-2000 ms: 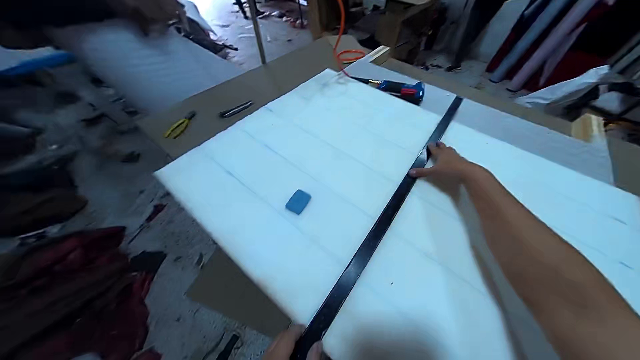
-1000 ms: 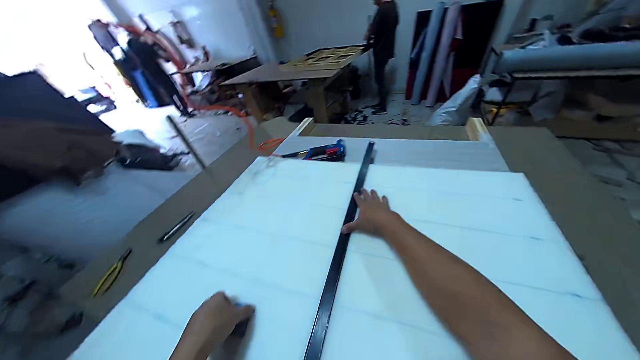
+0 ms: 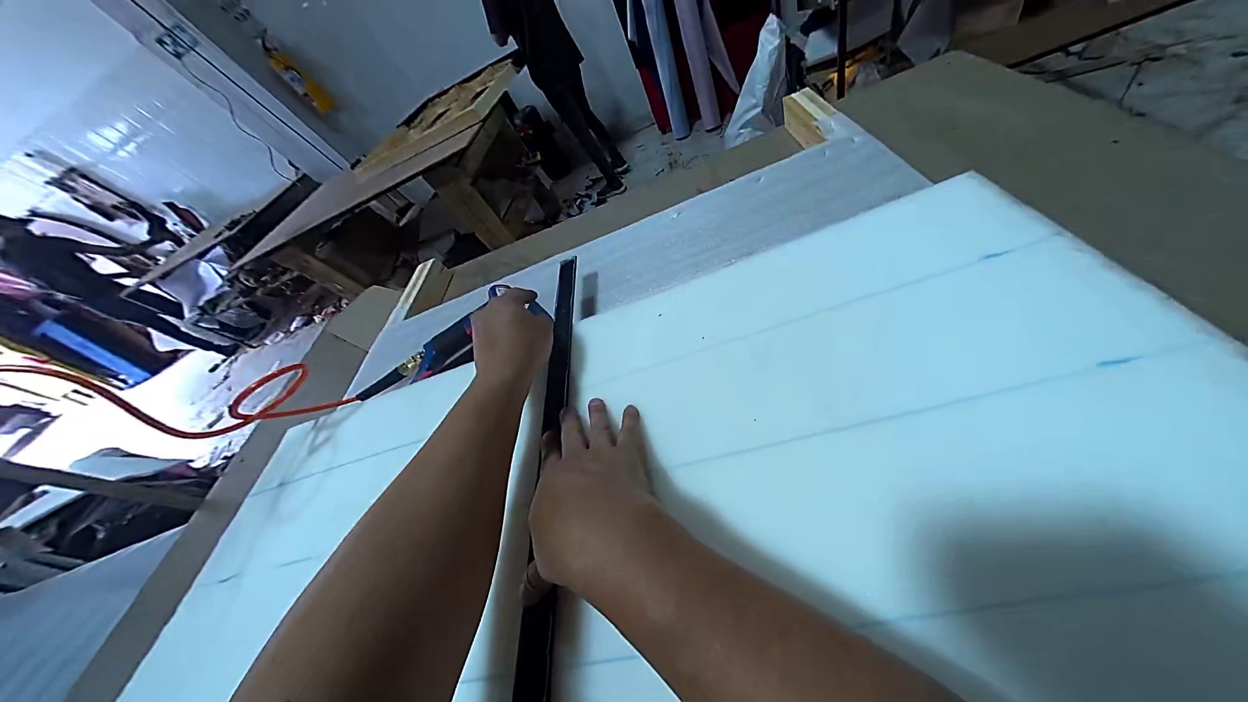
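Observation:
A long black straightedge (image 3: pixel 559 361) lies across a white foam sheet (image 3: pixel 877 380) marked with thin blue lines. My right hand (image 3: pixel 595 497) presses on the straightedge and the foam beside it, its fingers spread. Near the far end of the straightedge, on its left side, is my left hand (image 3: pixel 511 331), with its fingers bent. A blue and black air tool (image 3: pixel 448 346) with an orange hose lies right behind that hand, whose back hides the grip, so what it holds cannot be told.
Grey sheet material (image 3: pixel 741 219) shows beyond the foam, with wooden blocks (image 3: pixel 807 117) at its far edge. The orange hose (image 3: pixel 268 414) loops off to the left. Farther back are a wooden workbench (image 3: pixel 429 146) and a standing person (image 3: pixel 556 68).
My left hand has moved from the near left part of the foam to the far end of the straightedge. My right hand stays on the straightedge. The view has swung and tilted.

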